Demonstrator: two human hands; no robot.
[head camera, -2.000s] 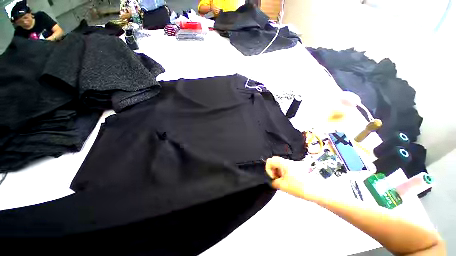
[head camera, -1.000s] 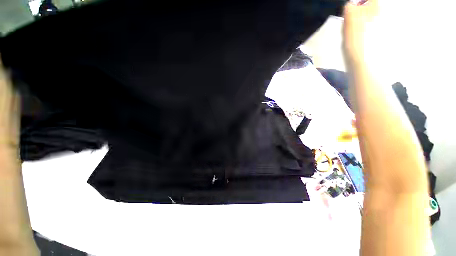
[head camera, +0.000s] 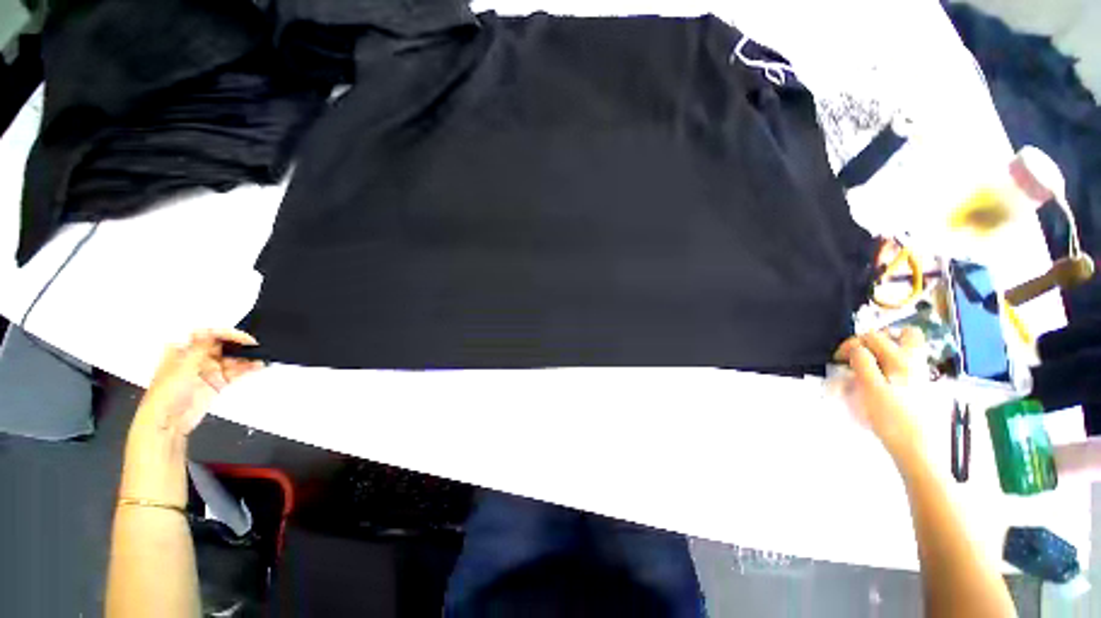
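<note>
A black garment piece (head camera: 555, 229) lies spread flat on the white table, its near edge running straight between my hands. My left hand (head camera: 199, 372) is at its near left corner, fingertips pinching the edge. My right hand (head camera: 879, 368) pinches the near right corner. A white cord (head camera: 761, 60) lies on black cloth at the far right corner.
A dark fabric pile (head camera: 181, 139) lies upper left. Orange-handled scissors (head camera: 897, 273), a smartphone (head camera: 979, 320), a wooden-handled tool (head camera: 1050, 280), a black pen-like tool (head camera: 960, 439), a green box (head camera: 1021, 447) and a dark blue block (head camera: 1041, 553) lie on the right.
The black piece was lifted high between both arms and now lies flat on the table. Both hands have come down to its near corners, and the view has tilted further down.
</note>
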